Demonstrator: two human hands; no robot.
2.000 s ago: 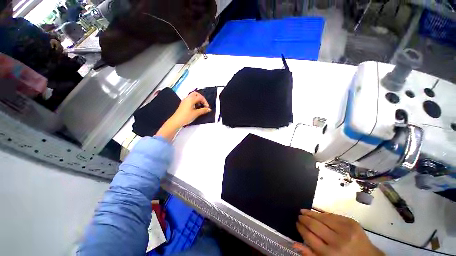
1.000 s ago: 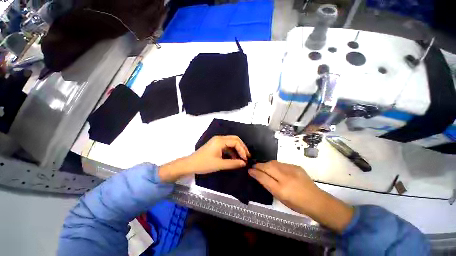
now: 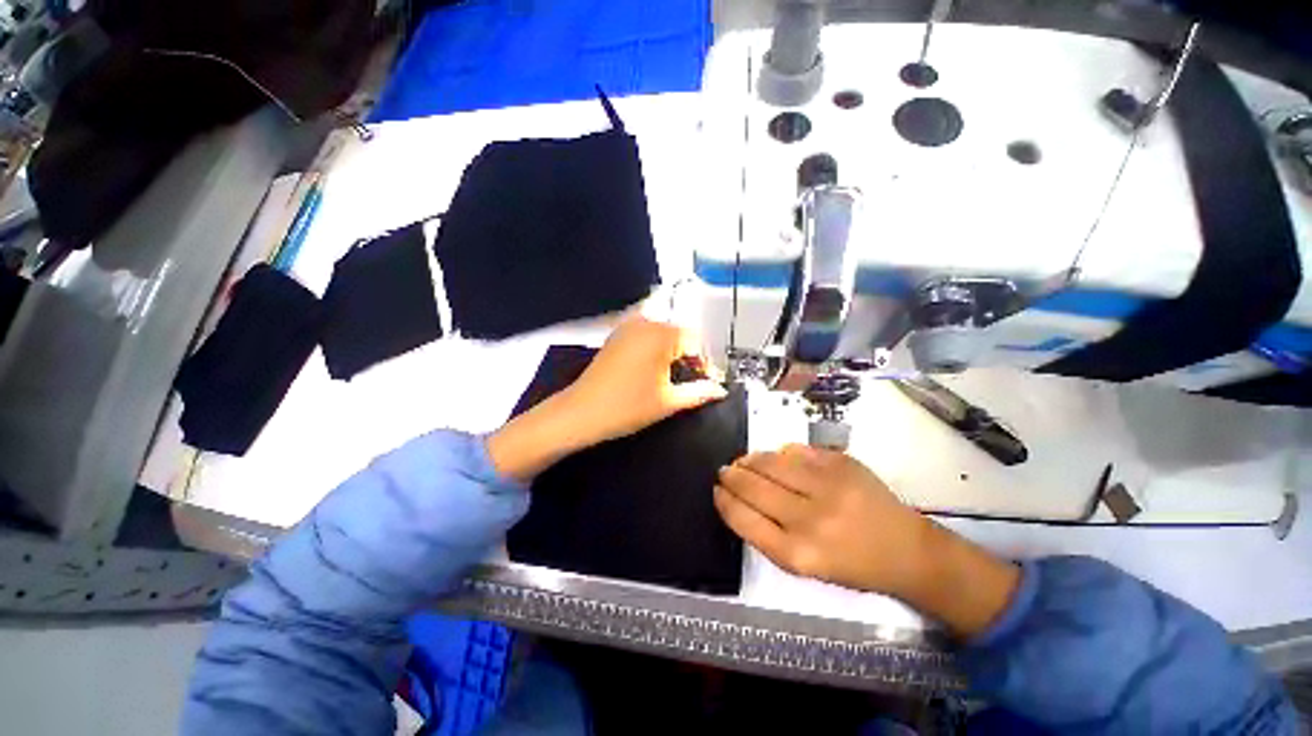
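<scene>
A black pocket piece [image 3: 629,503] lies flat on the table left of the needle, its right edge close to the presser foot [image 3: 830,396]. My left hand [image 3: 633,385] is at its upper right corner, thumb and fingertips pinched together on the fabric by the machine head. My right hand [image 3: 820,511] rests with its fingertips on the piece's right edge, below the needle. Whether a smaller part lies under my left fingers is hidden. The lockstitch sewing machine [image 3: 978,187] stands at the right, with a shiny metal guard [image 3: 825,273] in front.
A stack of larger black pieces [image 3: 547,237], a smaller middle stack [image 3: 381,299] and a pile [image 3: 249,360] lie behind and left. Thread snips [image 3: 967,420] lie right of the needle. A clear bin [image 3: 123,309] stands far left, a blue sheet [image 3: 540,58] behind.
My left hand went from the middle stack to the large piece, then to its upper right corner. My right hand moved to its right edge. The piece now lies closer to the needle.
</scene>
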